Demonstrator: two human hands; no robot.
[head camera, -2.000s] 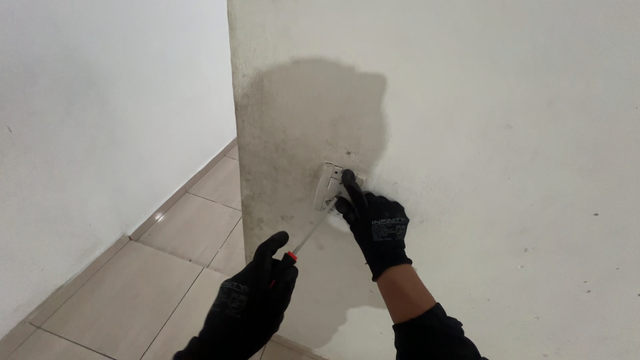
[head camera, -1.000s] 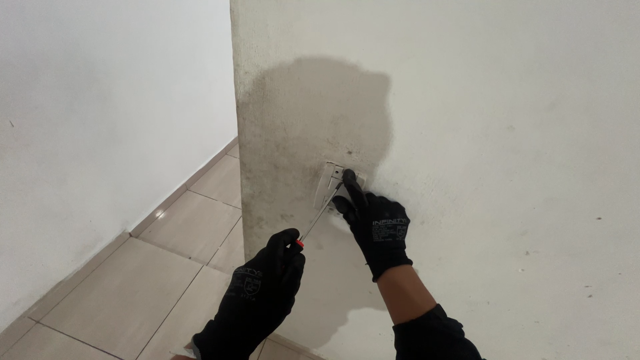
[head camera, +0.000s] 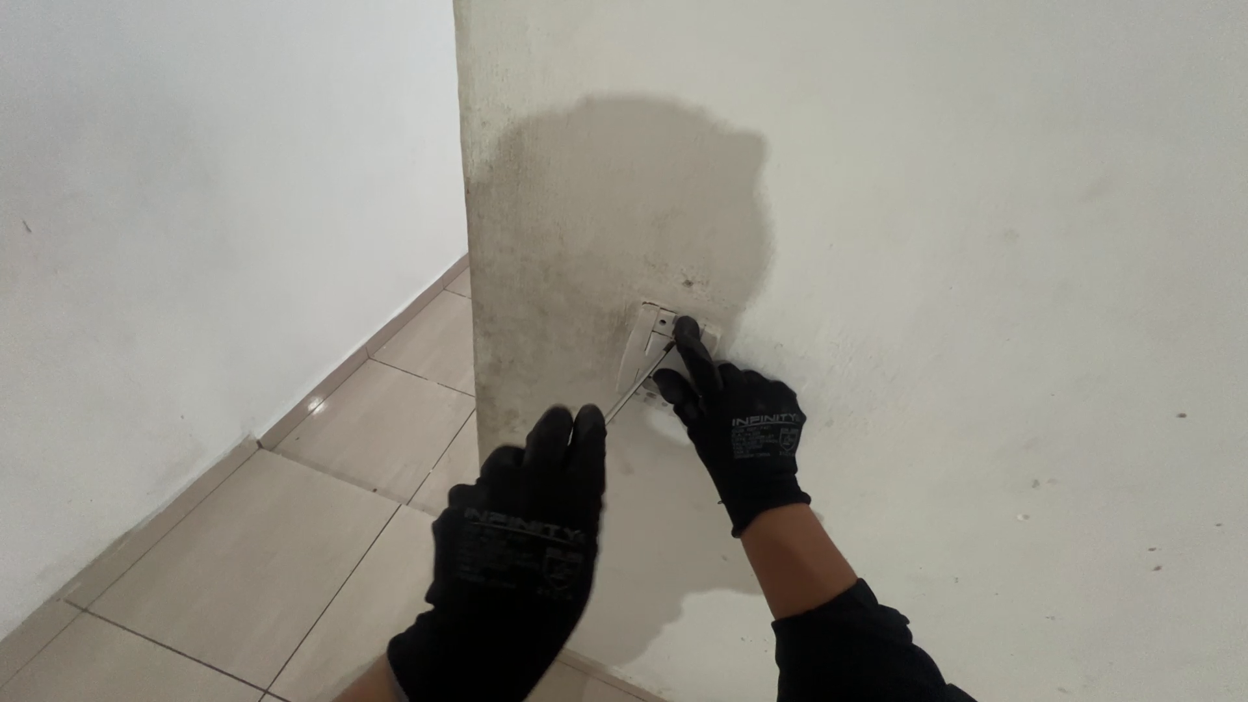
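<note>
A white wall plate or switch frame (head camera: 639, 351) is mounted on the pale wall, partly covered by my fingers. My left hand (head camera: 522, 546), in a black glove, grips a screwdriver (head camera: 636, 386); its handle is hidden in the fingers and its thin metal shaft slants up and right, the tip at the plate near my right fingertips. My right hand (head camera: 736, 419), also in a black glove, rests against the plate with index finger and thumb spread on it. Whether those fingers pinch anything cannot be told.
The wall's vertical corner edge (head camera: 471, 244) lies left of the plate. Beyond it are a floor of beige tiles (head camera: 244, 556), a tile skirting (head camera: 312, 390) and a second white wall (head camera: 214, 195). My shadow (head camera: 634, 175) falls on the wall around the plate.
My left hand has moved up and closer to the plate, and the screwdriver's red handle part, visible earlier, is hidden now. My right hand has stayed in place at the plate.
</note>
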